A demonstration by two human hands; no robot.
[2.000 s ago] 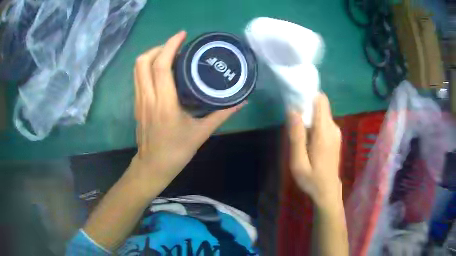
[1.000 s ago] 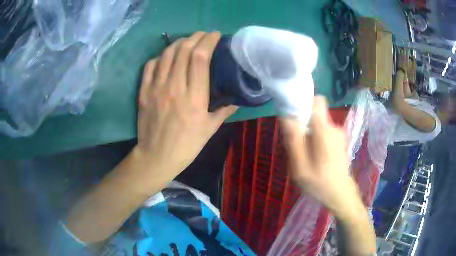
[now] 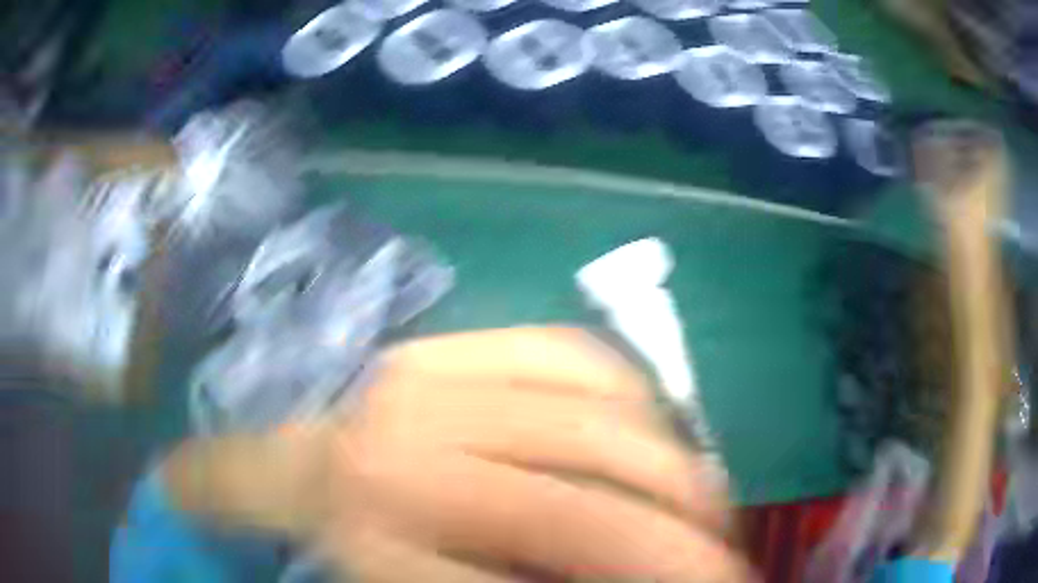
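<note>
The white-wrapped mallet [image 3: 647, 313] lies on the green bench, its head towards the back and its lower handle partly behind my left hand. My left hand [image 3: 524, 444] is large, close and blurred at the bottom centre, back of the hand to the camera; its fingertips and anything under it are hidden. My right hand [image 3: 962, 159] is small and blurred at the upper right, with the arm stretched forward; whether it holds anything cannot be seen. No speaker shows in my hands.
Rows of speakers [image 3: 541, 54] with pale ringed ends stand beyond the bench strip. Crumpled clear bags [image 3: 307, 302] lie at left. A dark ring pile [image 3: 894, 353] is at right, beside my right forearm. The red crate [image 3: 785, 541] is at the lower right.
The view has swung towards the back of the bench. My right hand has let go of the mallet and reached far forward right. My left hand is closer to the camera; the speaker is out of sight.
</note>
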